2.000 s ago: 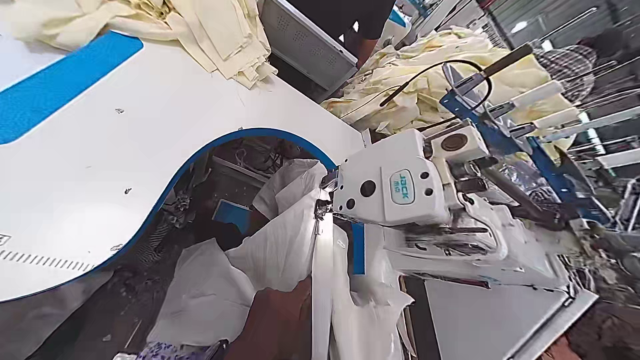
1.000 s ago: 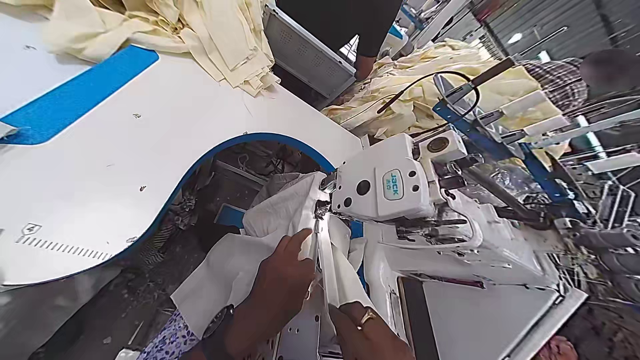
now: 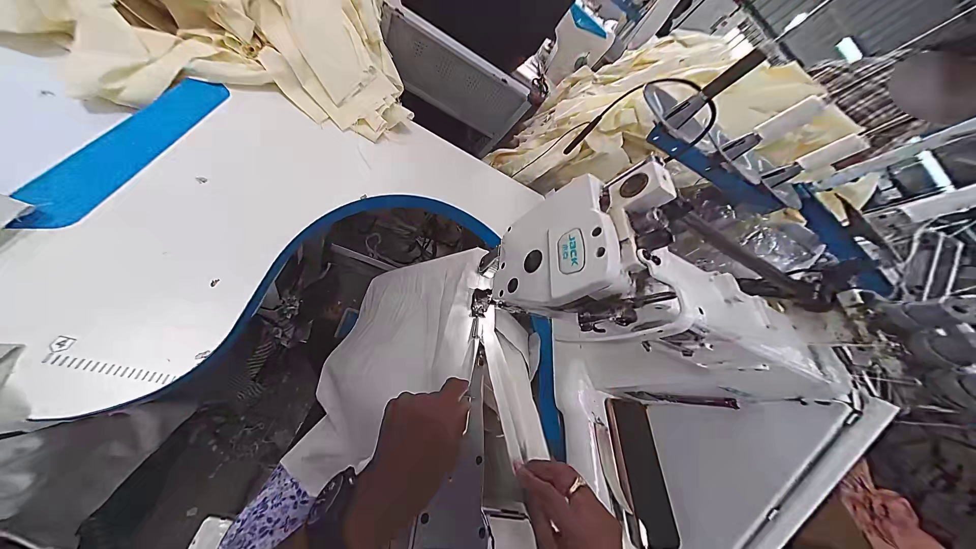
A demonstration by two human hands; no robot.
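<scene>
White fabric (image 3: pixel 396 328) hangs below the head of a white Jack industrial sewing machine (image 3: pixel 564 244), its upper edge at the lit needle area (image 3: pixel 482 303). My left hand (image 3: pixel 423 435), with a dark band on the wrist, grips the fabric's edge just below the needle area. Lower and to the right, my right hand (image 3: pixel 568 499), with a ring on one finger, pinches a narrow white fabric strip (image 3: pixel 515 396) that runs up to the needle. The fingertips of my left hand are partly hidden.
A white table (image 3: pixel 305 168) with a blue-edged cutout curves around the left side. Cream fabric pieces (image 3: pixel 328 61) lie on its far part, and another cream heap (image 3: pixel 610 99) lies behind the machine. A grey perforated crate (image 3: pixel 457 69) stands at the back, near thread-stand bars.
Two seconds ago the fabric was bunched and my right hand was not plainly visible. Now the fabric lies spread out on the left, and my right hand holds the strip.
</scene>
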